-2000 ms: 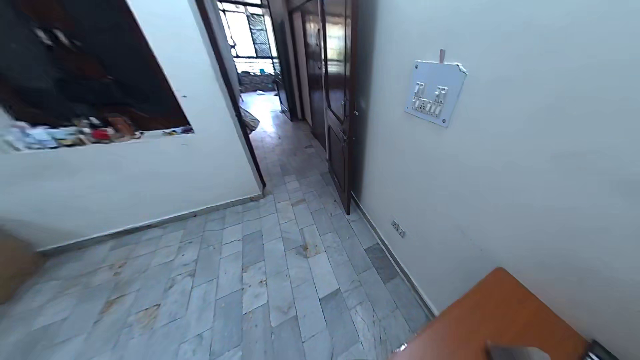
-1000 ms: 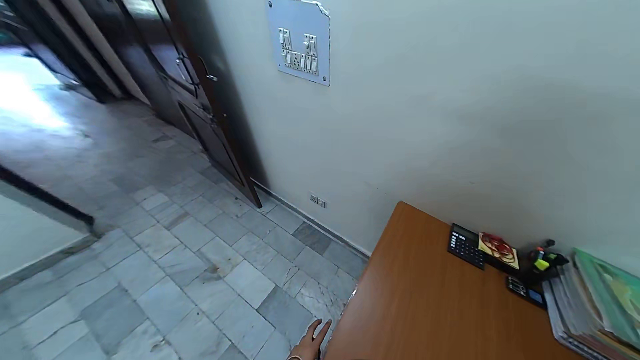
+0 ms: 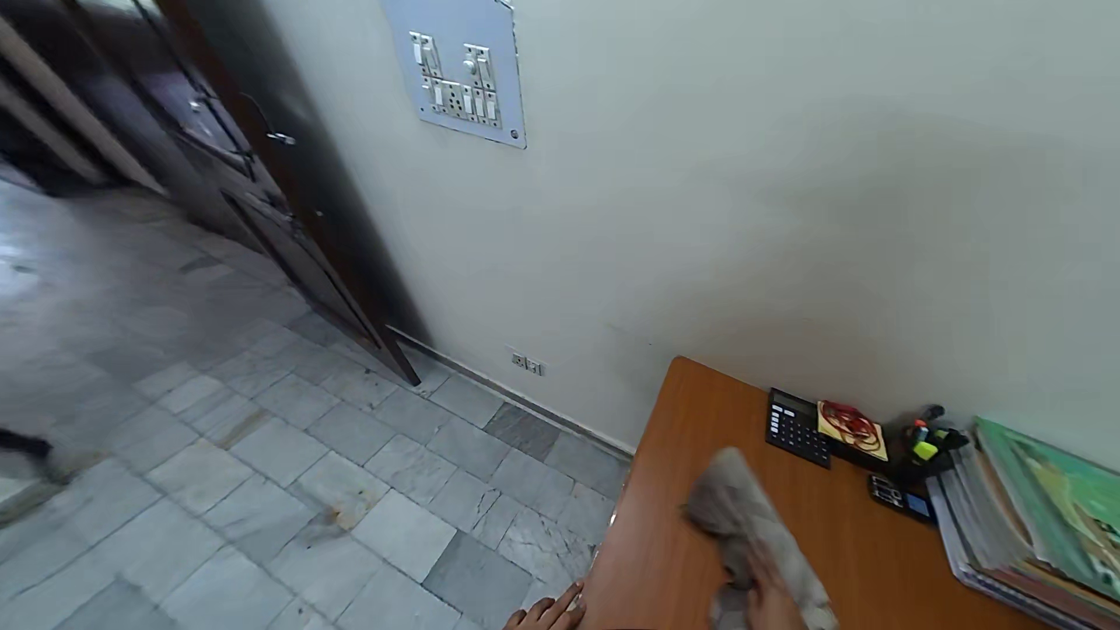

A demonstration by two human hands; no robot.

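Note:
My right hand grips a crumpled grey cloth that lies spread on the wooden tabletop; both are slightly blurred. At the bottom edge of the view, my left hand rests with fingers apart by the table's left edge, holding nothing. Beyond the cloth, near the wall, lie a black calculator and a small box with red cord or bands on it. A black mobile phone is to the right of the cloth.
A holder with pens and a highlighter stands beside a stack of papers and folders on the right. A switchboard and a low socket are on the wall. An open dark wooden door stands at left above the tiled floor.
The view has swung right toward the table. My right hand and the grey cloth have come into view on the tabletop since one second ago. My left hand remains by the table's left edge.

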